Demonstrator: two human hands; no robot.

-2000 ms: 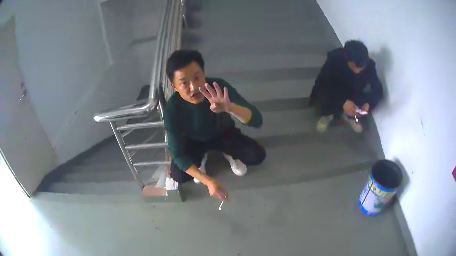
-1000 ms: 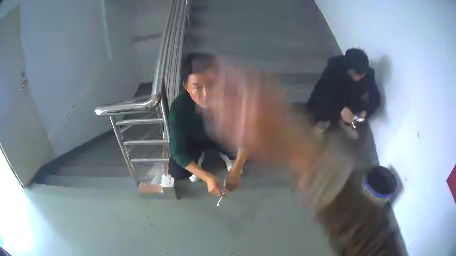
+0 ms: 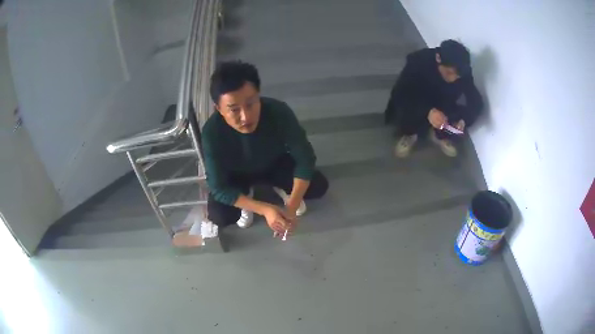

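Neither of my hands is in the picture. Nearest in front of me, a person in a green sweater (image 3: 264, 147) squats at the foot of the stairs with both hands together between the knees. A thin white stick (image 3: 284, 236), perhaps a cigarette, shows at that person's fingers. A second person in dark clothes (image 3: 417, 91) crouches by the right wall, head down, holding a small bright phone (image 3: 451, 129) in both hands.
A waste bucket (image 3: 481, 228) with a blue-white label stands by the right wall. A steel handrail (image 3: 156, 135) is on the left, with pale crumpled material (image 3: 209, 229) at its base. A pale door (image 3: 23, 163) is at the far left. A red patch (image 3: 589, 207) shows at the right edge.
The person in green has lowered the raised hand and joined both hands. A blurred forearm with a brown sleeve, seen one second ago, has left the picture. The bucket is fully visible again.
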